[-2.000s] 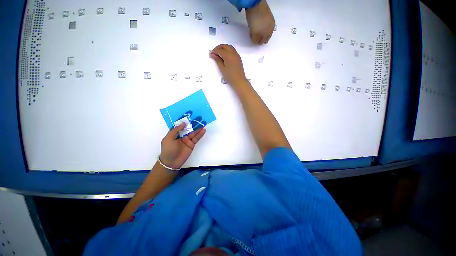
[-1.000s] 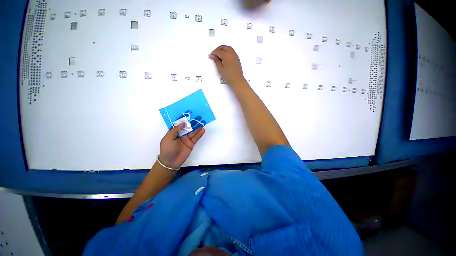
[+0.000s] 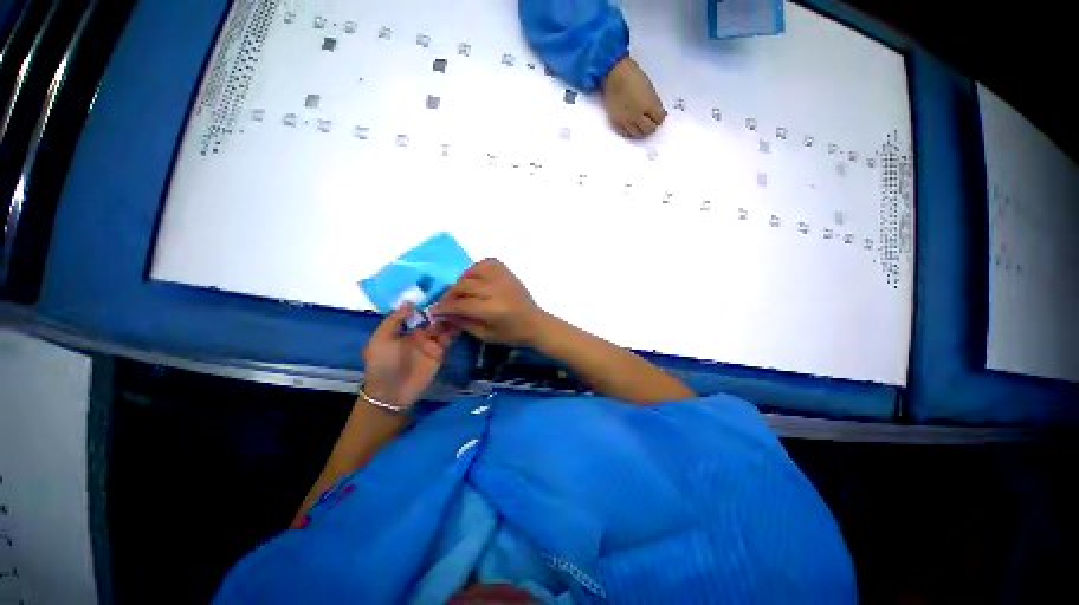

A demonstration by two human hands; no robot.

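My left hand (image 3: 406, 364) holds the blue card (image 3: 428, 264) with a small white piece (image 3: 414, 299) on it, over the near edge of the reflector sheet (image 3: 355, 225). My right hand (image 3: 491, 304) is brought to the left fingertips, its fingers pinched together at the white piece. Whether a tiny patch is between the right fingers is too small to tell. The white sheet has rows of small marks and grey squares, with dense dots at both ends.
Another person's hand (image 3: 634, 99) in a blue sleeve touches the sheet's far part. A blue box or card (image 3: 745, 19) lies at the top edge. Blue padding (image 3: 947, 236) surrounds the sheet, with a metal rail (image 3: 284, 376) along the near side. Another white sheet (image 3: 1035, 236) is at the right.
My right hand has come back from the middle of the sheet to my left hand. The view has shifted and turned. The other person's hand is further in, and a blue box shows at the top.
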